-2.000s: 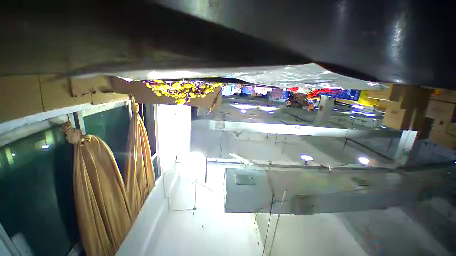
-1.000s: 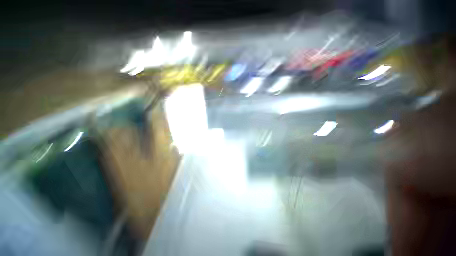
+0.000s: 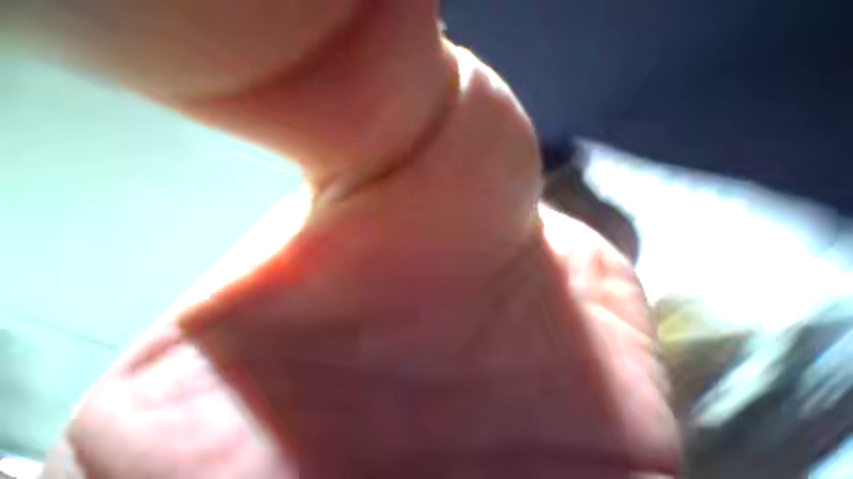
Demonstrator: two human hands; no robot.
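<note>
One bare hand (image 3: 421, 290) fills most of the view, very close to the camera and blurred. The palm side and the base of a finger or thumb show. The rest of the fingers are cut off or hidden, so I cannot tell whether it is my left or my right hand, or whether it holds anything. No second hand can be made out. No work piece can be made out.
A pale greenish surface (image 3: 122, 215) shows at the left. A dark blue-black area (image 3: 673, 84) lies at the upper right. Below it is a bright white patch (image 3: 711, 234). A small blurred yellow patch (image 3: 683, 321) and grey shapes show at the lower right.
The upside-down room view with ceiling, curtains and a yellow heap is gone. The reddish-brown blur at the right edge a second ago has given way to a hand covering the middle.
</note>
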